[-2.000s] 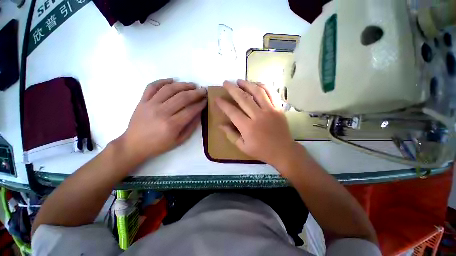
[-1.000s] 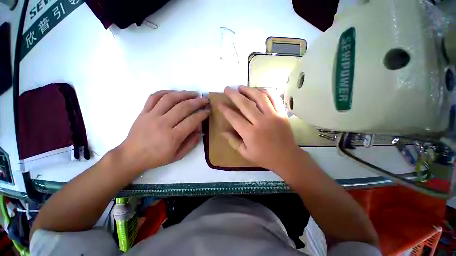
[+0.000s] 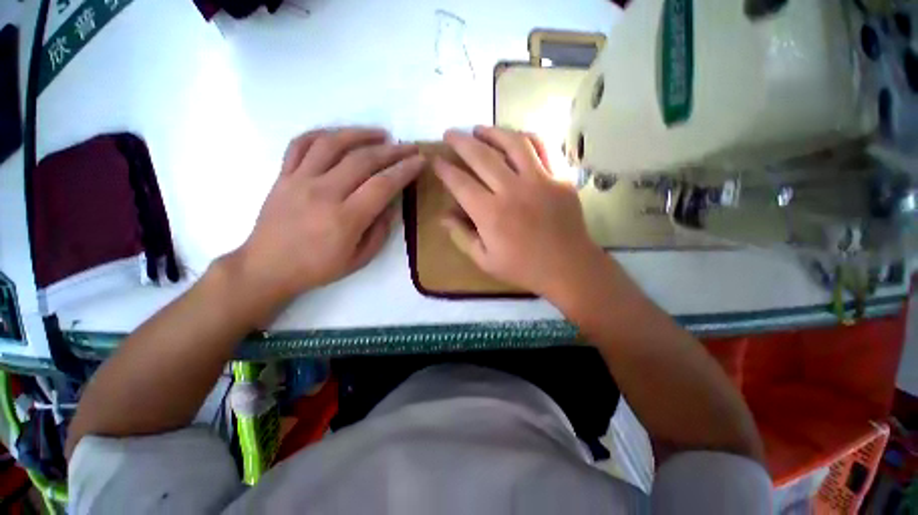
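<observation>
A tan template (image 3: 453,264) lies flat on the white table in front of me. A thin maroon fabric border (image 3: 411,241) shows along its left and lower edges. My left hand (image 3: 327,206) lies flat at the upper left edge, its fingertips touching that edge. My right hand (image 3: 518,206) lies on the template's upper right part, fingers spread and pressing down, thumb bent below. The sewing machine's cream head (image 3: 725,91) stands right of my right hand, its lamp lighting the needle plate (image 3: 533,99). The needle area is too bright and blurred to tell details.
Maroon pieces with a white band (image 3: 89,216) lie at the table's left. A dark maroon heap (image 3: 237,8) is cut off at the top. A loose thread (image 3: 453,42) lies beyond my hands. Yellow-green-handled snips (image 3: 846,292) are at the right end. An orange crate (image 3: 815,402) stands below right.
The camera view has shifted, so the table and machine sit higher in the picture. My hands keep nearly the same place on the template and its edge.
</observation>
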